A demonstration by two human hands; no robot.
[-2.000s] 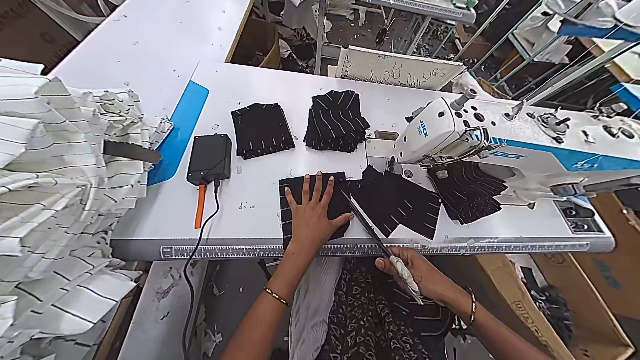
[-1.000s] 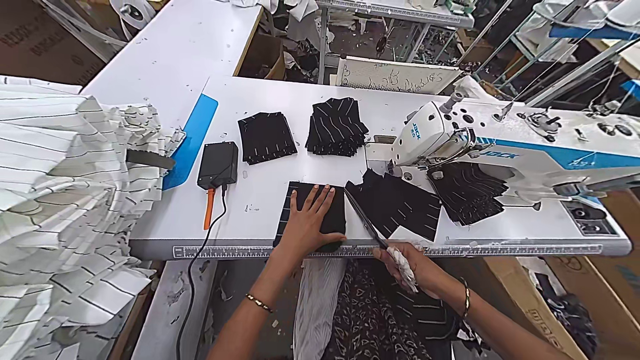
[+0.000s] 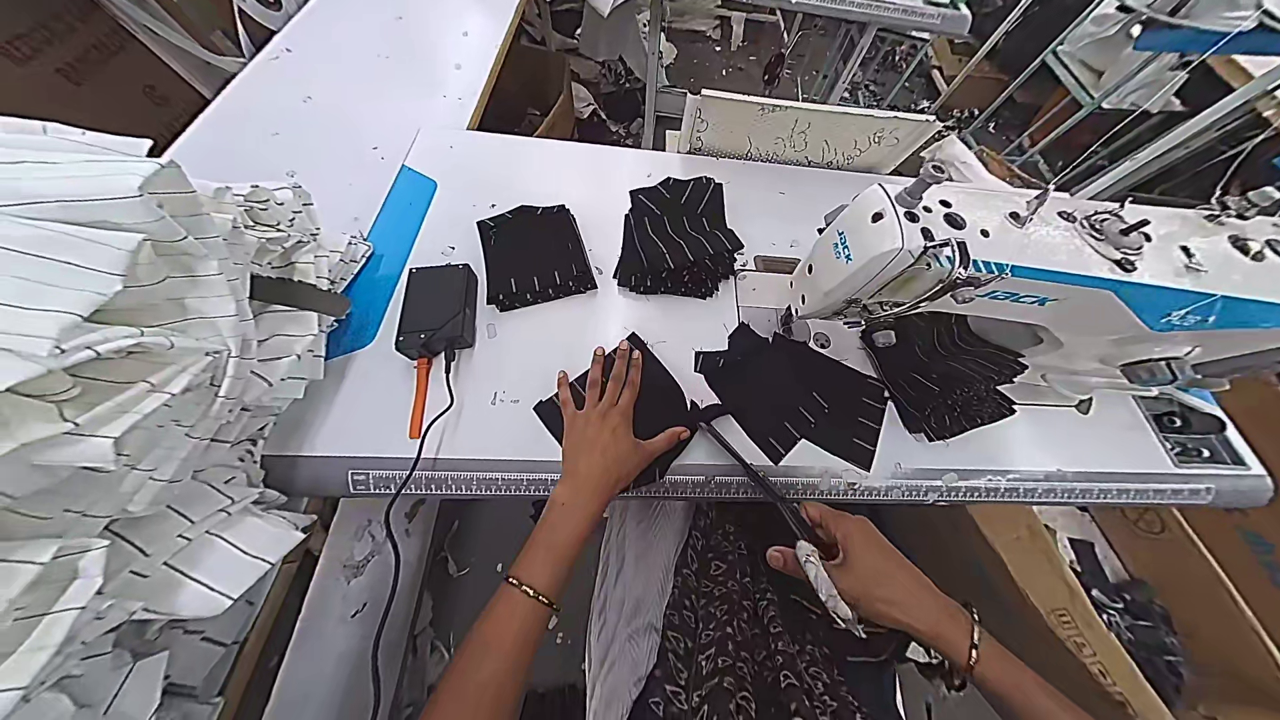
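My left hand (image 3: 605, 430) lies flat with fingers spread on a black striped fabric piece (image 3: 655, 385), set at an angle near the table's front edge. My right hand (image 3: 865, 565) grips scissors (image 3: 755, 475) with white wrapping on the handle; their tips are at the right corner of that piece, by a small black scrap. Right of the tips, black striped pieces (image 3: 800, 395) overlap below the needle area of a white and blue Jack sewing machine (image 3: 1000, 260). Two stacks of black striped pieces, one at left (image 3: 538, 255) and one at right (image 3: 678, 235), lie farther back.
A black box (image 3: 437, 310) with a cable and an orange-handled item (image 3: 418, 398) sits at left. White striped fabric (image 3: 120, 380) is heaped at far left. More black pieces (image 3: 945, 375) lie under the machine arm. A printed ruler (image 3: 900, 490) runs along the front edge.
The fabric piece under my left hand has turned from nearly square to the table edge to a slant. The scissor tips now meet its right corner.
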